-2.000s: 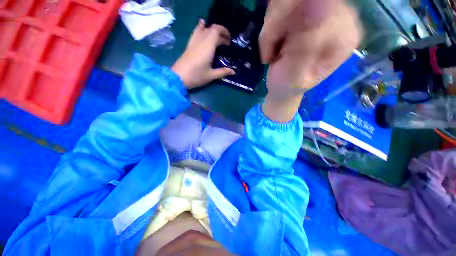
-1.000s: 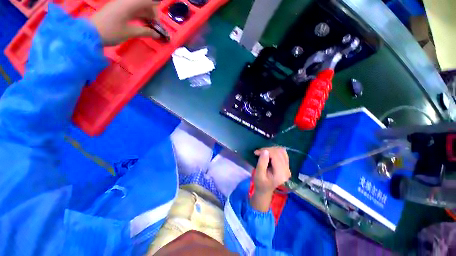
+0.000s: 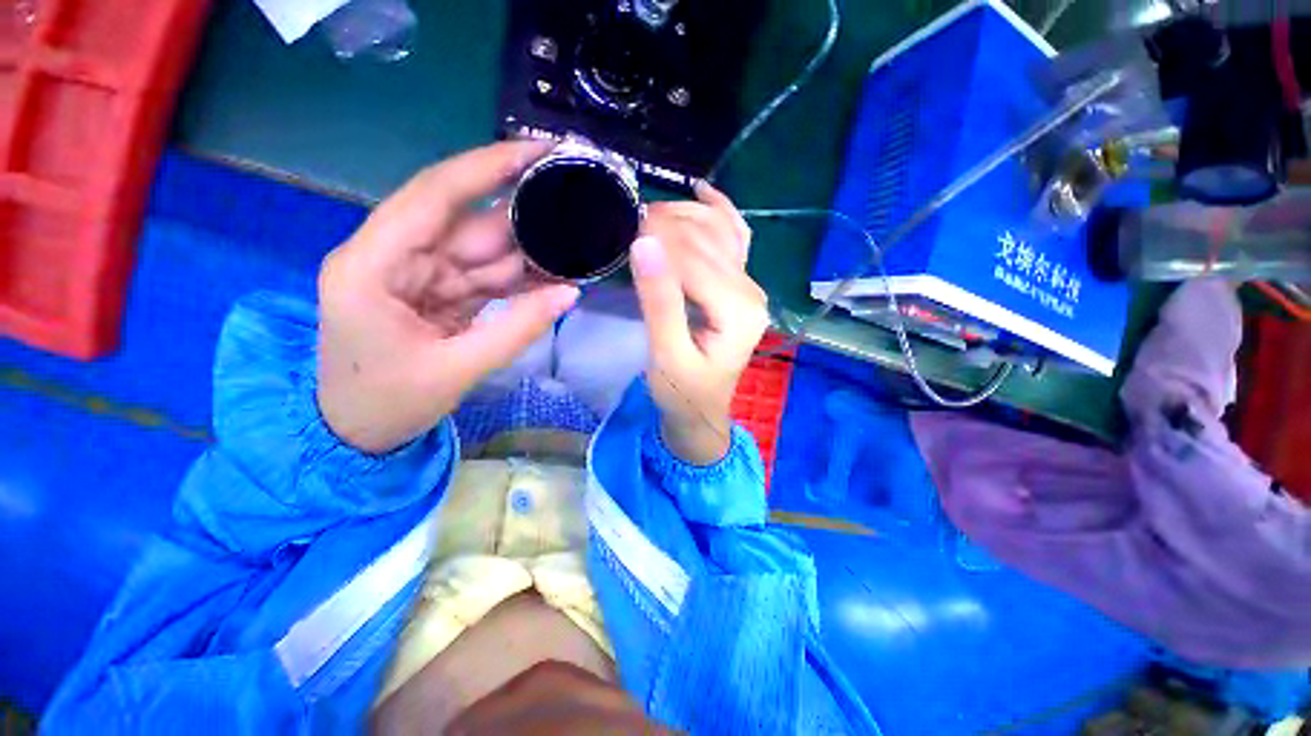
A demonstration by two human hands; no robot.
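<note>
A round unit (image 3: 575, 217) with a black glossy face and thin silvery rim is held up in front of the fixture, face towards me. My left hand (image 3: 431, 295) grips it at its left side, fingers above and thumb below. My right hand (image 3: 700, 295) touches its right edge with the fingertips. The fixture's black base (image 3: 554, 108) with white printing and bright screws lies just beyond the unit, with a round seat (image 3: 618, 65) on it. The unit and hands hide the base's front edge in part.
A red tray (image 3: 72, 158) is at the left. A white wipe (image 3: 298, 12) and clear film (image 3: 370, 29) lie at the top. A blue box (image 3: 949, 187) with white lettering stands right, with a pale cable (image 3: 899, 324). A clear cylinder (image 3: 1222, 242) and a neighbour's purple sleeve (image 3: 1093, 489) are far right.
My left hand has come from the tray to the middle, now with the round unit. My right hand has risen to the unit. The view has shifted, and the red handle is out of sight.
</note>
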